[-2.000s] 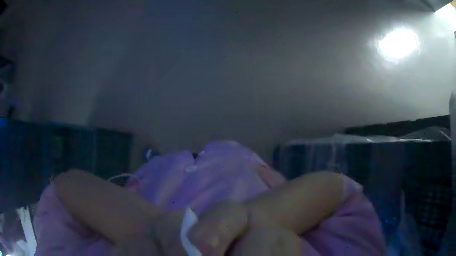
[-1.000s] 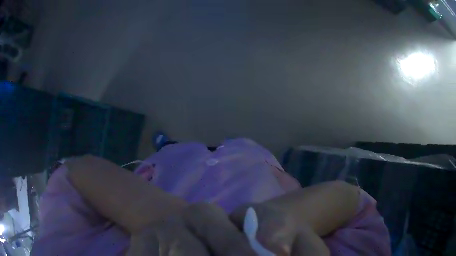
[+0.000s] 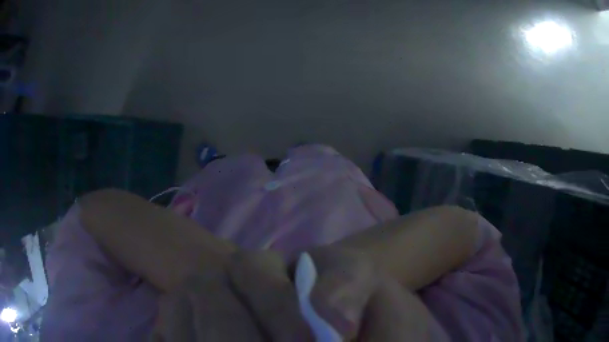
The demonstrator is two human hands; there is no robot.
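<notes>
A narrow white strip, which looks like a tissue point(image 3: 306, 284), stands up between my two hands at the bottom centre. My right hand point(image 3: 364, 294) is blurred, with its fingers bent around the strip. My left hand point(image 3: 220, 304) is close beside the strip on the left, back of the hand up, and its fingertips are hidden. Both hands are bare and cut off by the lower edge. The lower end of the strip is also out of view. Behind the hands is the pale pink smock point(image 3: 300, 200).
A dark green crate point(image 3: 107, 157) stands at left. Dark crates point(image 3: 494, 207) at right carry a clear plastic liner point(image 3: 527, 172). A blue-and-white shoe point(image 3: 207, 153) shows beyond the smock. The grey floor point(image 3: 300, 73) has a bright glare spot. A thin white cord point(image 3: 160, 194) hangs at left.
The strip went right, then slightly back left, with my hands, which first overlapped more. The view has shifted, so the smock and crates sit higher.
</notes>
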